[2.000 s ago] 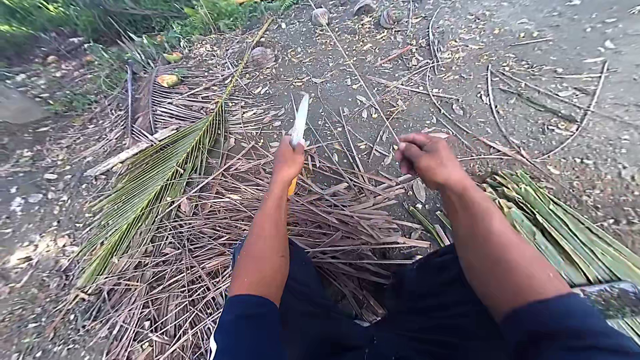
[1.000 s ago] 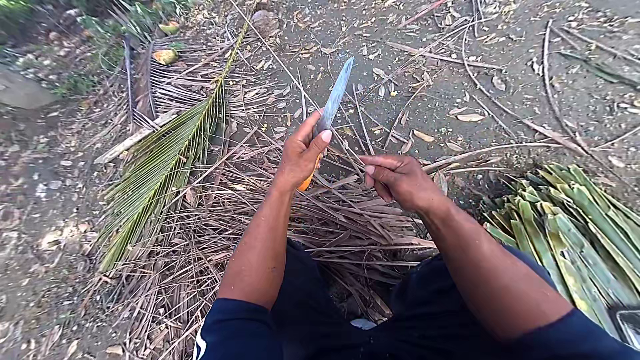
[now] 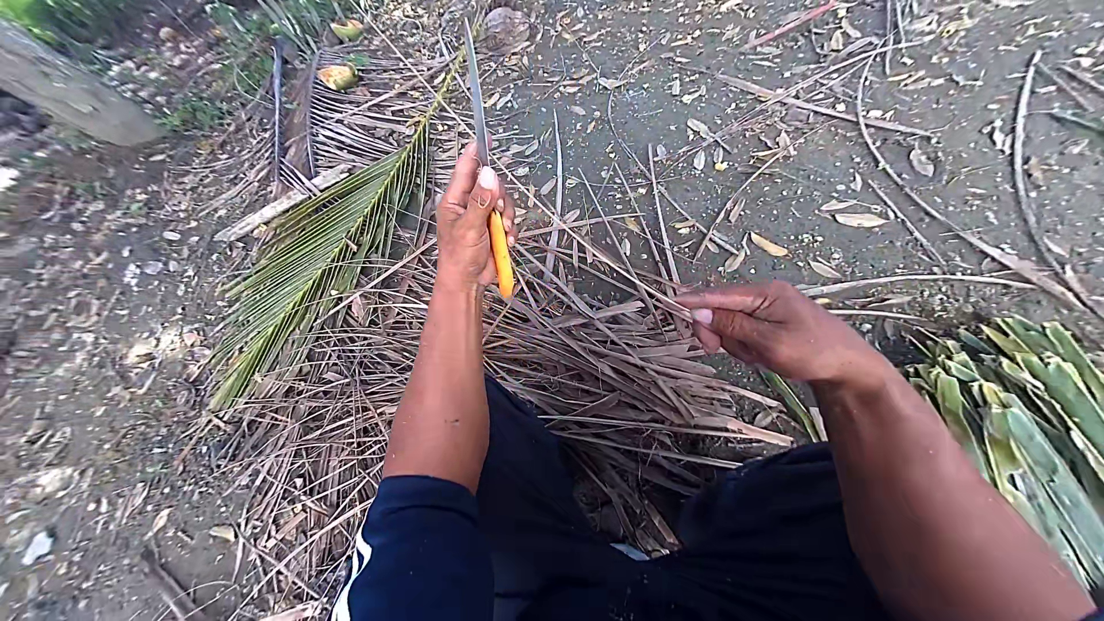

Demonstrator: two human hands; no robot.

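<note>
My left hand (image 3: 474,216) grips a knife by its orange handle (image 3: 500,254), and the knife's narrow blade (image 3: 476,95) points up and away from me. Between the thumb and fingers of my right hand (image 3: 768,328) is the end of a thin palm leaf strip or midrib (image 3: 621,269), which runs up and left toward the knife. Whether it touches the blade I cannot tell. Below both hands lies a heap of dry brown palm leaflets (image 3: 604,362). A green palm frond (image 3: 345,233) rests left of my left forearm.
Cut green palm leaf pieces (image 3: 1026,414) are stacked at the right. Long dry stalks (image 3: 949,220) curve over the ground at the upper right. Opened husks (image 3: 338,77) lie at the upper left, near a pale trunk or log (image 3: 78,86). My knees flank the heap.
My hands have moved apart since the middle frame, where they were close together near the blade. The knife now shows its blade nearly edge-on.
</note>
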